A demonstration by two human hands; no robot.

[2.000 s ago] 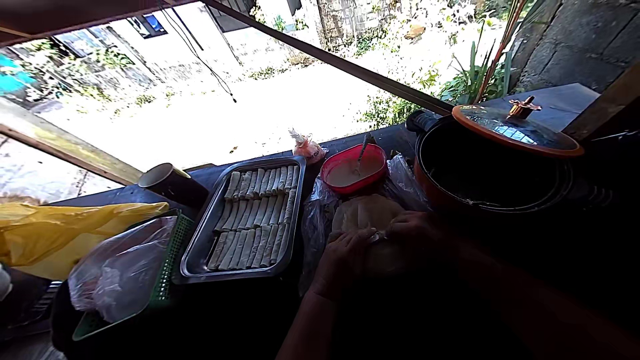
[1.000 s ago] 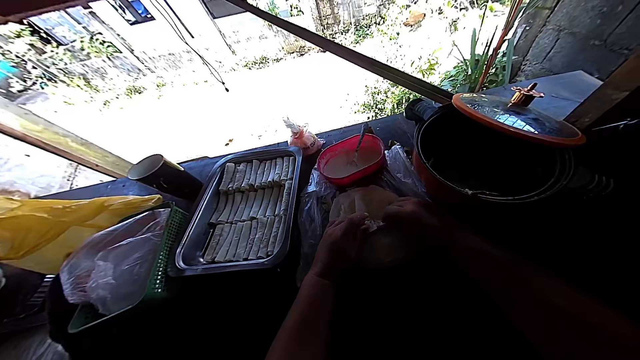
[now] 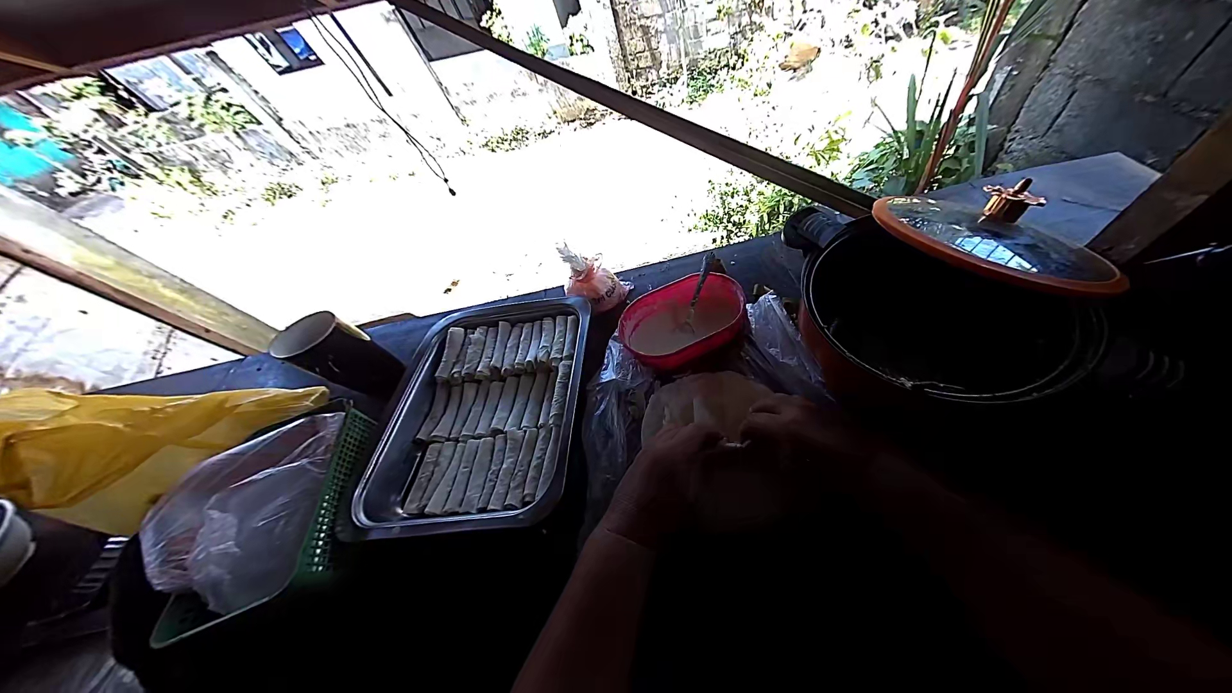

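In deep shade, my left hand [image 3: 669,476] and my right hand [image 3: 794,438] meet over a thin round wrapper [image 3: 707,395], fingertips pinching a small pale bit of it or its filling. Just beyond the wrapper stands a red plastic bowl [image 3: 664,358] of pale liquid with a utensil leaning in it. To the left, a rectangular metal tray [image 3: 474,525] holds thin uncooked rolls [image 3: 500,404] in three rows. Clear plastic [image 3: 616,414] lies between the tray and the wrapper. The lower parts of both hands are too dark to make out.
A large pot [image 3: 823,356] with a glass lid [image 3: 991,241] resting askew stands at the right. Behind the tray sit a tied plastic bag [image 3: 595,284] and a dark cylindrical container [image 3: 337,356]. A green basket [image 3: 337,481] with a plastic bag [image 3: 245,520] and a yellow bag [image 3: 144,443] are at the left.
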